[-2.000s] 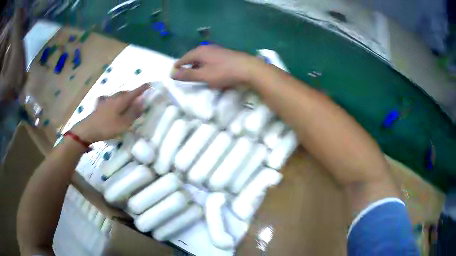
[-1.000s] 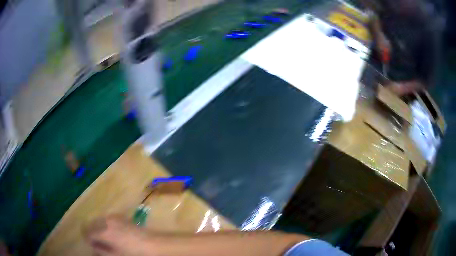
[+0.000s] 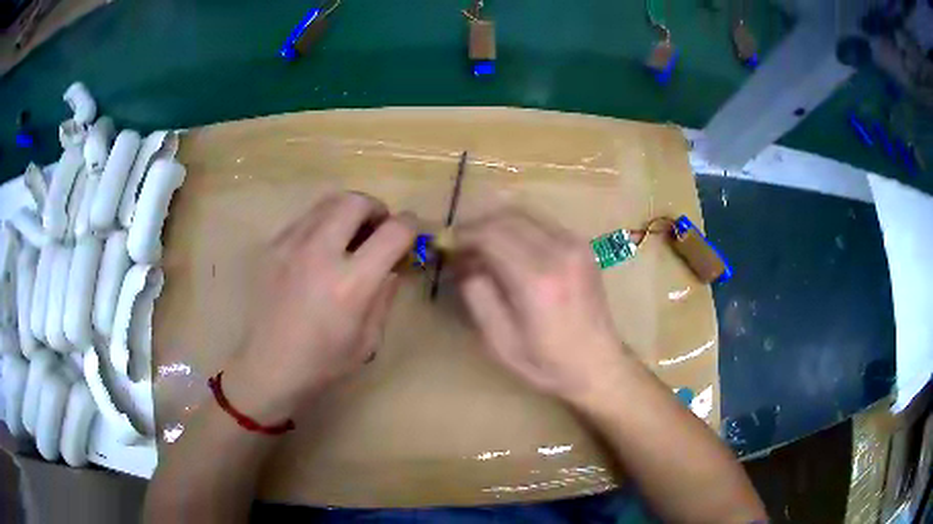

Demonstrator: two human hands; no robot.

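Observation:
My left hand [image 3: 332, 297], with a red bracelet, is on the left of the mat. Its fingertips close on a small blue piece [image 3: 421, 249] that looks like part of a battery cell, mostly hidden by fingers. My right hand [image 3: 532, 292] meets it at the middle of the mat, slightly blurred. A thin dark rod [image 3: 457, 189] stands out above and below the right fingertips, which seem to pinch it; a pale yellow cover shows there.
White housing shells [image 3: 70, 287] lie in rows at left. A blue cell with brown pad [image 3: 701, 251] is wired to a green board [image 3: 614, 248] at the mat's right. Similar sets lie on the green belt [image 3: 389, 72]. A grey post [image 3: 778, 92] stands behind the dark surface [image 3: 808, 307].
The view has swung from the shells, past the right side, to the mat's centre. Both hands have left the shells and now meet over the mat, with the blue piece and rod between them.

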